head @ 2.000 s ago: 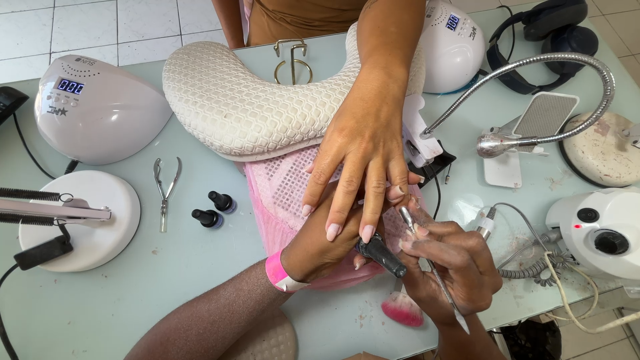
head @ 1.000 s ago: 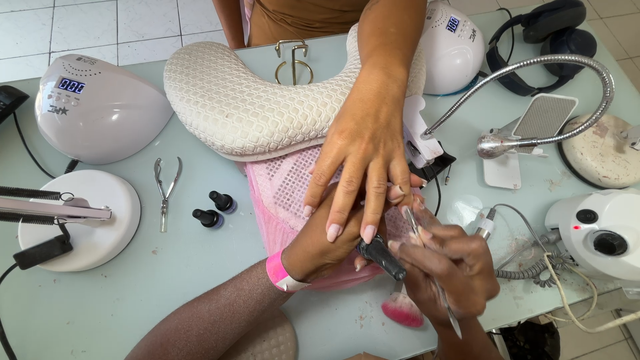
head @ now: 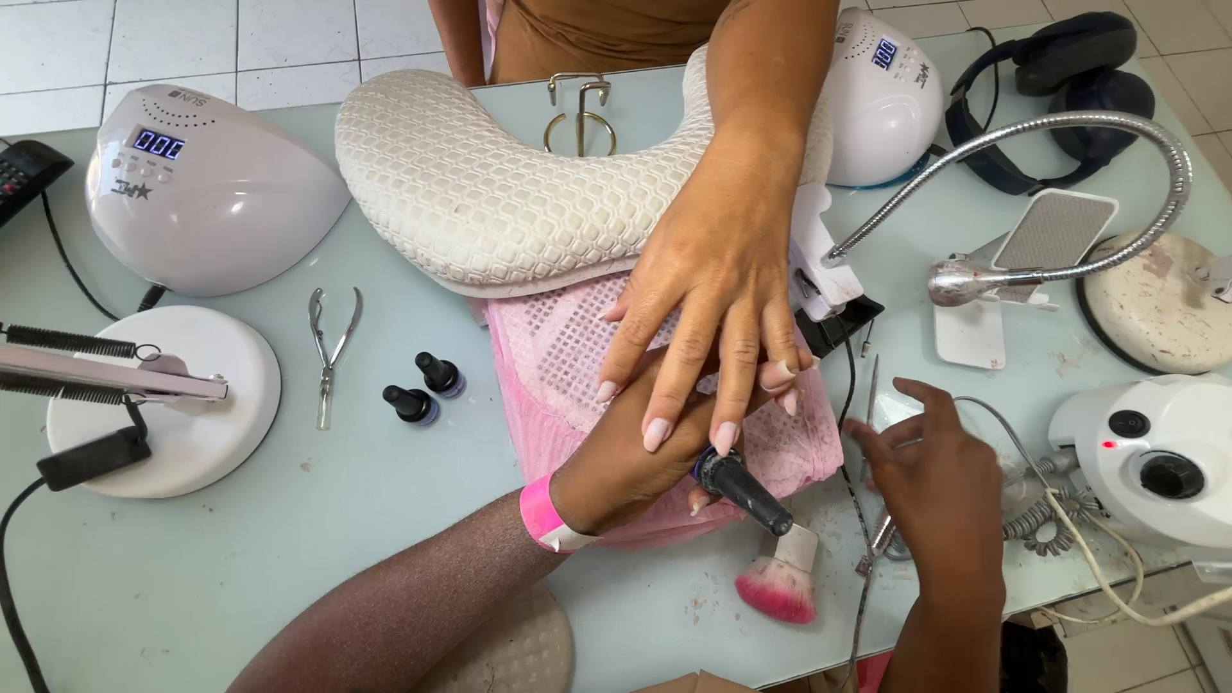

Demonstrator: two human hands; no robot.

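Note:
My left hand, with a pink wristband, lies palm-up under another person's hand. It also holds a dark nail polish bottle with a long black cap; its grip is partly hidden by that person's fingers. The person's nails are pale pink. At the right, my right hand is over the table with fingers apart, beside a thin metal nail tool that passes behind the thumb. A pink-tipped brush lies below the bottle. Pink perforated cloth is spread under the joined hands.
A white textured armrest cushion lies beyond the cloth. Left are cuticle nippers, two small black-capped bottles, a nail lamp and a lamp base. Right are a white nail drill unit, cables, a flexible-arm lamp and headphones.
My right hand has moved right, away from the other person's fingers, where it held the metal tool earlier. The fingers have spread. My left hand stays under the other person's hand with the bottle.

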